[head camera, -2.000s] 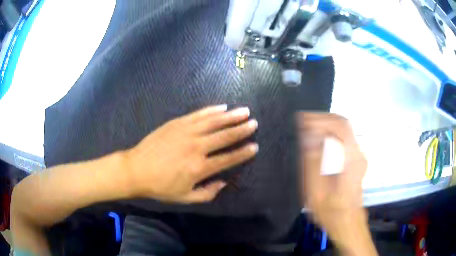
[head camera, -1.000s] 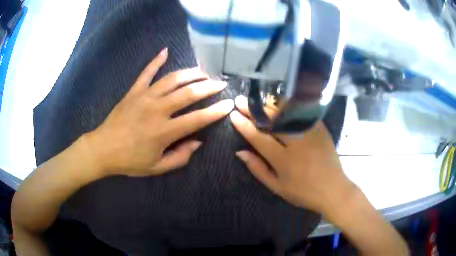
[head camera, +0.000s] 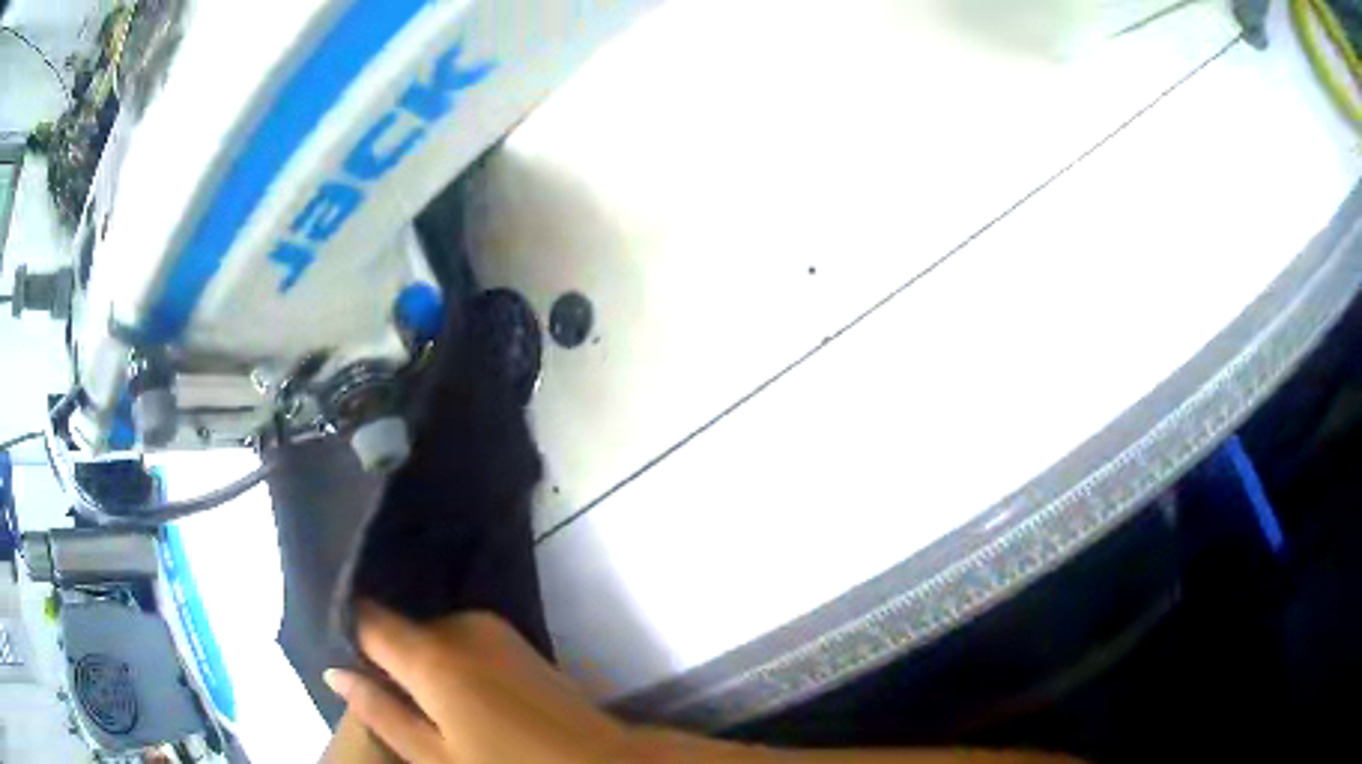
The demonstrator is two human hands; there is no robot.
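Note:
Dark cloth [head camera: 456, 508] hangs in a folded strip beside the white JACK sewing machine head [head camera: 344, 164], with a flatter charcoal part [head camera: 314, 537] to its left. My right hand [head camera: 478, 687] is at the bottom, its fingers closed on the cloth's near edge. A sliver of skin beneath it at the bottom edge looks like my left hand [head camera: 353, 742]; it is mostly hidden and cut off. The needle area is hidden behind metal parts and cloth.
The white table [head camera: 896, 299] has a seam line and a small dark round cap [head camera: 571, 318]. A graduated edge ruler [head camera: 956, 560] runs along its front. Yellow-green scissor handles [head camera: 1326, 57] show at the upper right corner. A grey motor-like box [head camera: 127, 679] stands at lower left.
The view has swung and tilted, putting the machine head at upper left. The spread hands on the panel are gone from the middle; the right hand now grips a cloth edge at the bottom.

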